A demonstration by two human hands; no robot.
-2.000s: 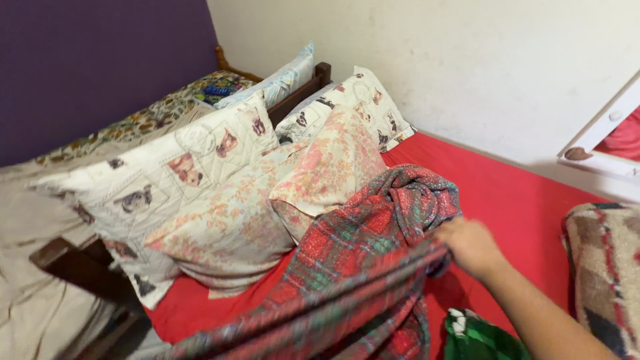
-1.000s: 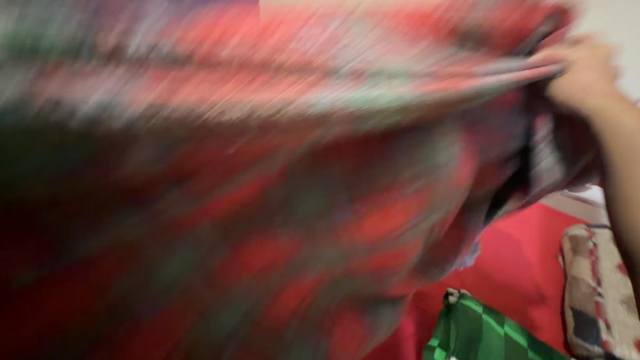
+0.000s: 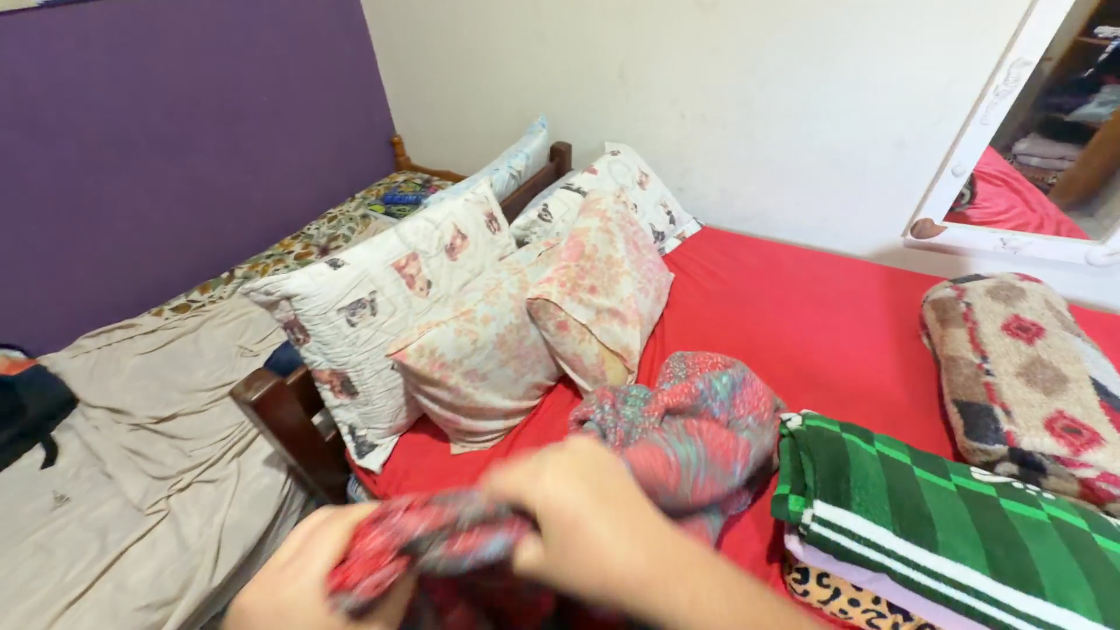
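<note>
A red, green and grey plaid blanket (image 3: 700, 429) lies bunched on the red bed sheet (image 3: 779, 306), and its near part runs down to the bottom of the view. My left hand (image 3: 319, 569) grips one part of its edge at the lower left. Close to its right, my right hand (image 3: 577, 507) is closed on the same edge, slightly blurred. Between the hands the cloth is gathered in a short, thick fold. The blanket's lower part is partly hidden by my right hand and forearm.
Two floral pillows (image 3: 481, 367) and printed white pillows (image 3: 411, 289) lean by the dark wooden bed frame (image 3: 293, 429). Folded green checkered (image 3: 945, 516) and brown-beige blankets (image 3: 1024, 376) lie at right. A white-framed mirror (image 3: 980, 236) stands by the wall; another bed (image 3: 157, 420) is at left.
The blanket, raised and covering most of the view a second ago, is now low and bunched. My right hand has come down from the upper right, and my left hand has come into view.
</note>
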